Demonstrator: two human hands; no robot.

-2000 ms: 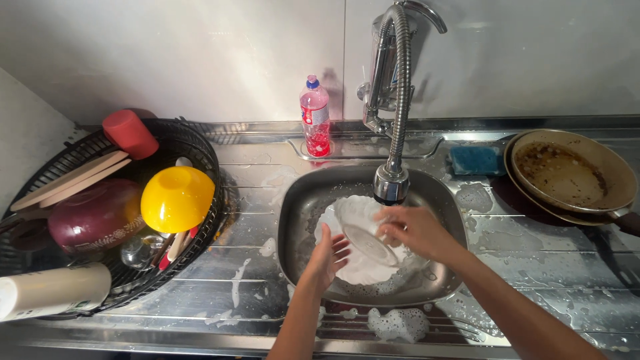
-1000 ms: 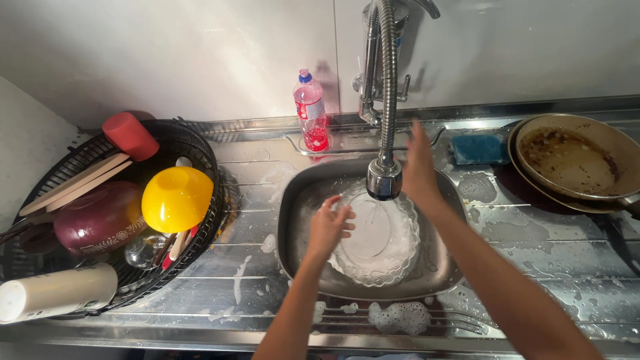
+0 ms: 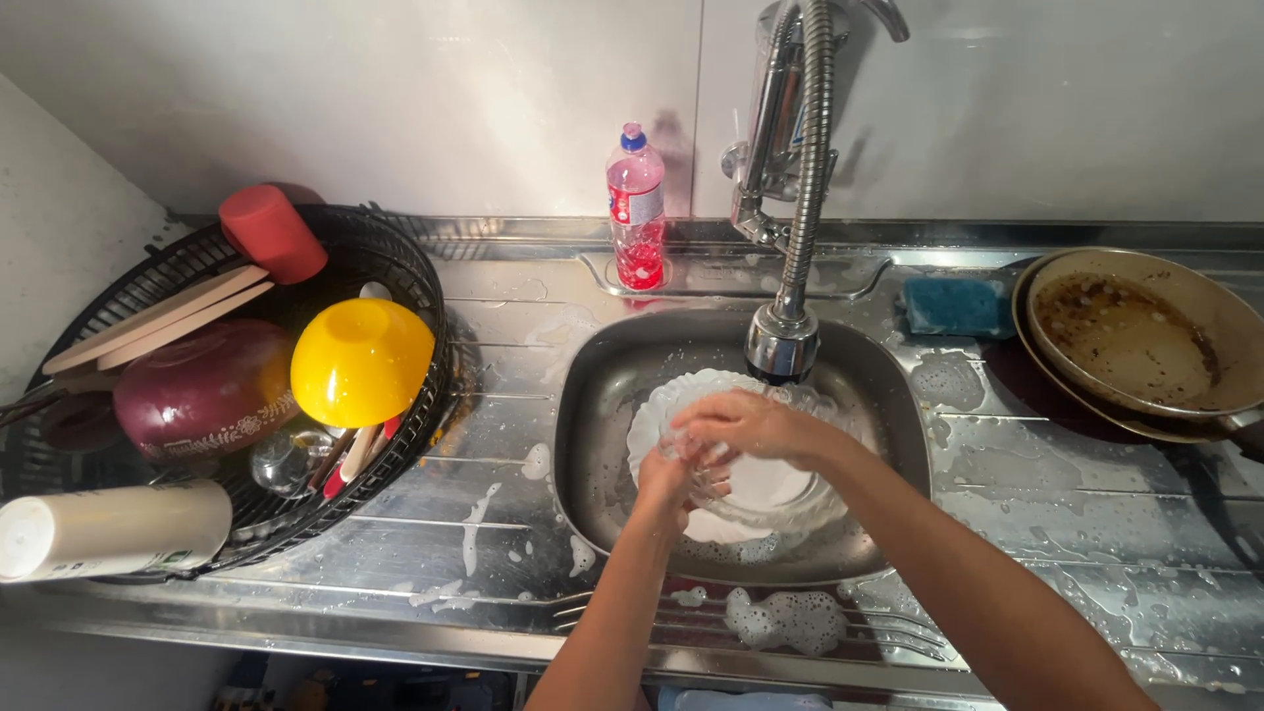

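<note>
Both my hands are over the steel sink basin (image 3: 602, 474), just below the spray head (image 3: 782, 341) of the flexible faucet. A clear glass dish (image 3: 780, 494) with a scalloped rim is tilted there; my left hand (image 3: 667, 479) is at its left side, fingers curled on it. My right hand (image 3: 750, 425) reaches across the dish's upper left part, fingers bent and close to the left hand. Whether it grips the rim or only touches it is unclear. Under the dish lies a white scalloped plate (image 3: 652, 405) in the basin. Water and suds blur the edges.
At left, a black dish rack (image 3: 415, 267) holds a yellow bowl (image 3: 363, 363), a maroon bowl (image 3: 202, 385), a red cup (image 3: 272, 232) and a white tumbler (image 3: 118, 528). A soap bottle (image 3: 637, 212) stands behind the sink. A blue sponge (image 3: 953, 306) and stacked dirty pans (image 3: 1126, 336) are at right.
My right hand has come down from beside the faucet to the dish. One second ago both hands were apart above the basin; now they are together at the tilted glass dish.
</note>
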